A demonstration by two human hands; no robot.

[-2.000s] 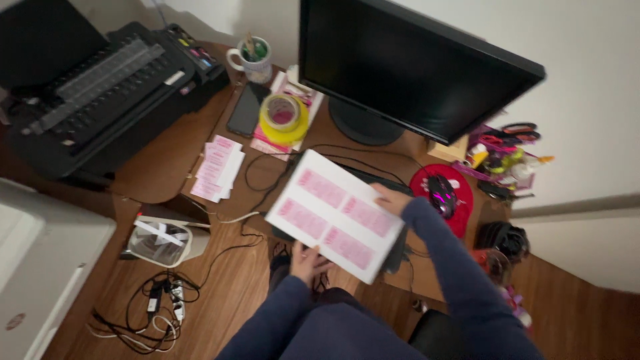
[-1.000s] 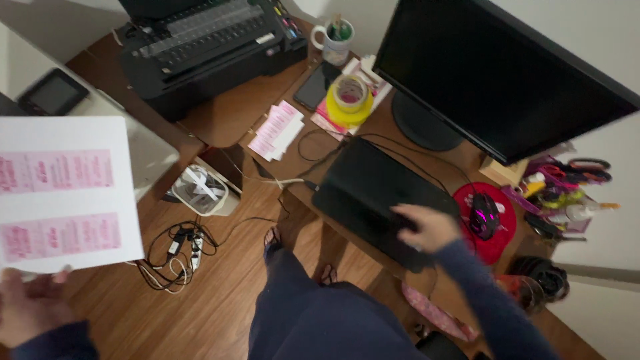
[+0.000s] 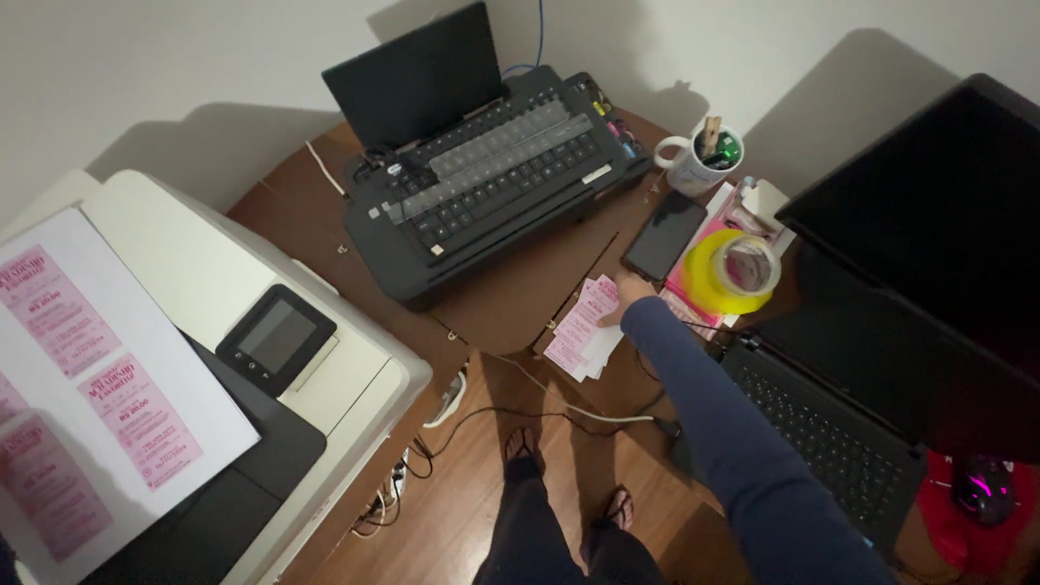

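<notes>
My right hand (image 3: 628,297) is at the upper right edge of a small pile of pink printed paper slips (image 3: 579,327) on the brown desk; its thumb touches the slips, and the other fingers are partly hidden. A white sheet (image 3: 207,392) with several pink printed coupons lies over the white printer at the left. Only a bit of dark sleeve shows at the lower left corner; my left hand is outside the picture. A black phone (image 3: 665,236) is just above my right hand. The black laptop (image 3: 821,439) stands open, right of my forearm.
Behind is a black ink-tank printer (image 3: 496,236) with a keyboard on top. The white printer (image 3: 203,252) has a small screen. Yellow and clear tape rolls (image 3: 703,272), a mug (image 3: 691,173), a monitor (image 3: 934,187) and a lit mouse (image 3: 983,487) are on the desk. Cables hang to the floor.
The laptop lid, shut one second ago, is now open. My right hand has left the laptop for the pink slips. The coupon sheet went from over the desk to the left. The view has turned left.
</notes>
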